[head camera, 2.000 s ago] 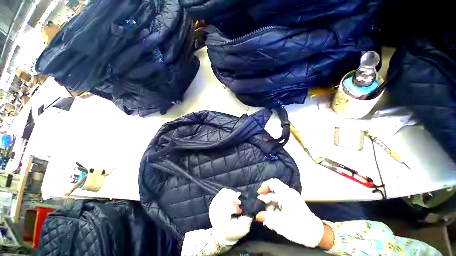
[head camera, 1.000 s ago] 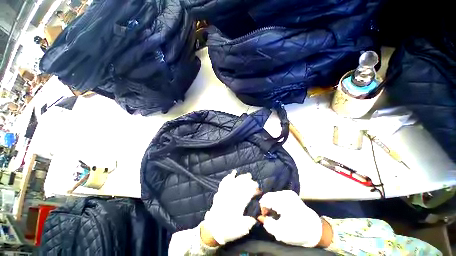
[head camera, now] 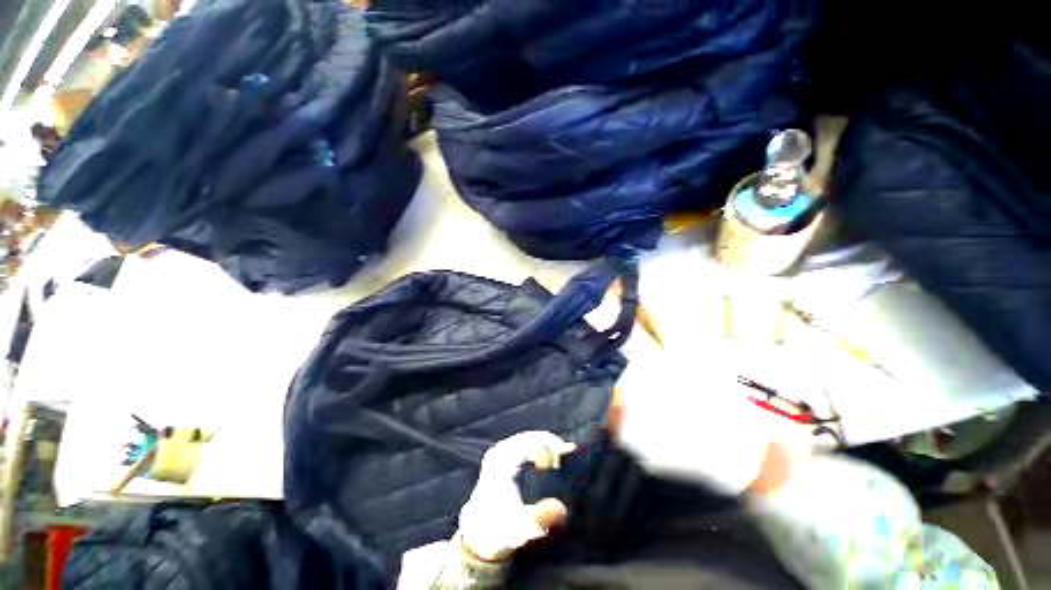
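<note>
A dark quilted backpack (head camera: 461,392) lies on the white table's front edge, its straps across the upper face. My left hand (head camera: 507,496), in a white glove with bare fingertips, is at its lower right edge, with thumb and fingers around dark fabric. What exactly they pinch is unclear. My right hand (head camera: 692,426), also white-gloved, is strongly blurred over the bag's right side and the table. Its fingers and any contents cannot be made out. Red-handled snips (head camera: 780,401) lie just beyond the right hand, partly hidden by it.
Tall dark backpacks (head camera: 231,150) stand behind, with more at the back (head camera: 611,138) and right (head camera: 945,219). A white tub (head camera: 761,236) holds a clear-topped bottle. A tan holder (head camera: 181,453) sits on the table (head camera: 231,369) at left. Another quilted bag (head camera: 208,553) is below the left edge.
My right hand has moved away from my left, up and right towards the red-handled snips. My left hand has opened wider at the bag's edge. The view has shifted slightly.
</note>
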